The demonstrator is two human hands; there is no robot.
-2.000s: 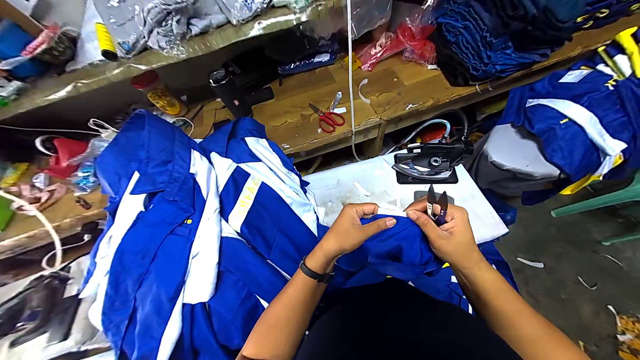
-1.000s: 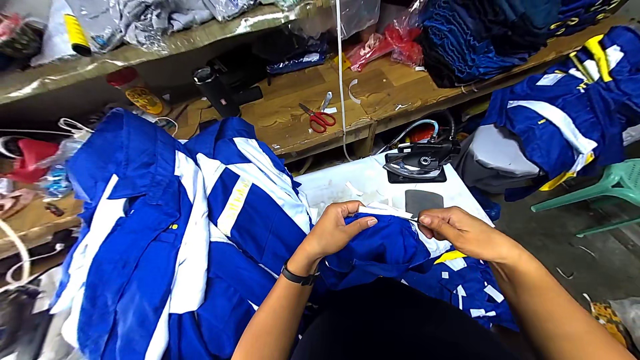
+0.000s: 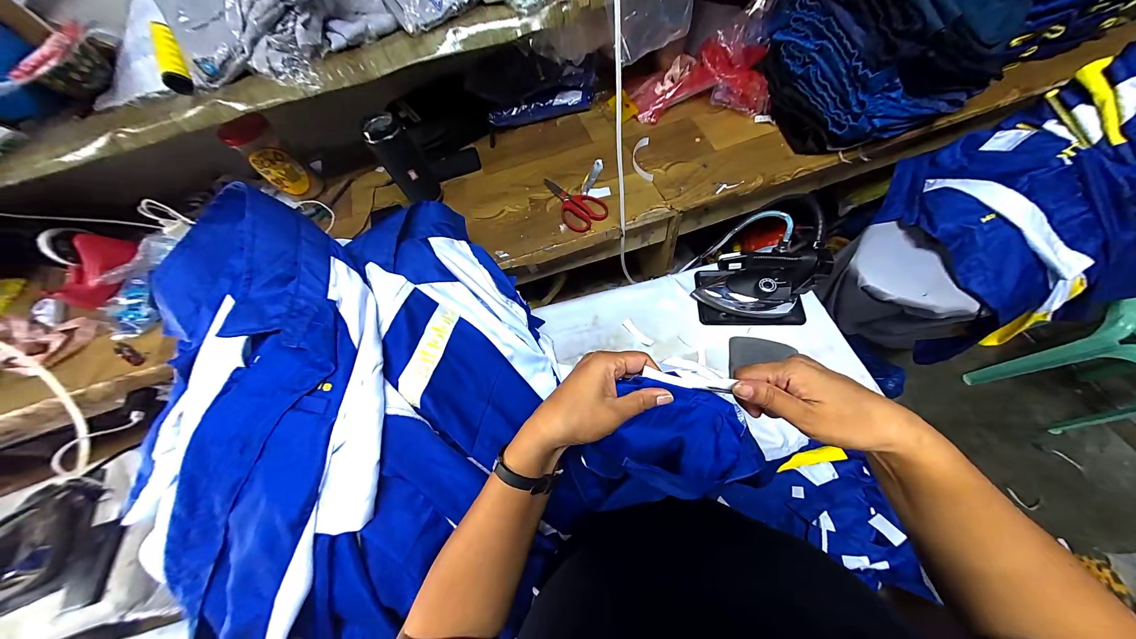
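Observation:
In the head view my left hand [image 3: 608,399] pinches the edge of a blue garment [image 3: 674,435], where a white strip [image 3: 679,380] runs along the top. At the strip's right end my right hand [image 3: 803,399] closes on a small metal tool, seen as thread snips earlier; only its thin tip [image 3: 723,386] shows between the fingers. White cloth [image 3: 777,430] hangs below that hand. Left of my hands lie blue and white jackets [image 3: 257,390] in a large heap. Beyond my right hand, a clothes iron [image 3: 754,284] rests on a dark pad on the white table [image 3: 586,324].
Red-handled scissors [image 3: 581,211], a black bottle [image 3: 399,155] and a jar [image 3: 271,160] are on the wooden shelf [image 3: 532,169]. Dark folded garments [image 3: 852,80] are stacked at its right. More blue garments [image 3: 994,213] lie beside a green plastic chair [image 3: 1056,351]. A white cord [image 3: 619,133] hangs down.
Two seconds ago the snips stood upright in my right hand, near my left. My right hand has since moved right and turned them toward the garment's edge. My left hand still pinches the edge.

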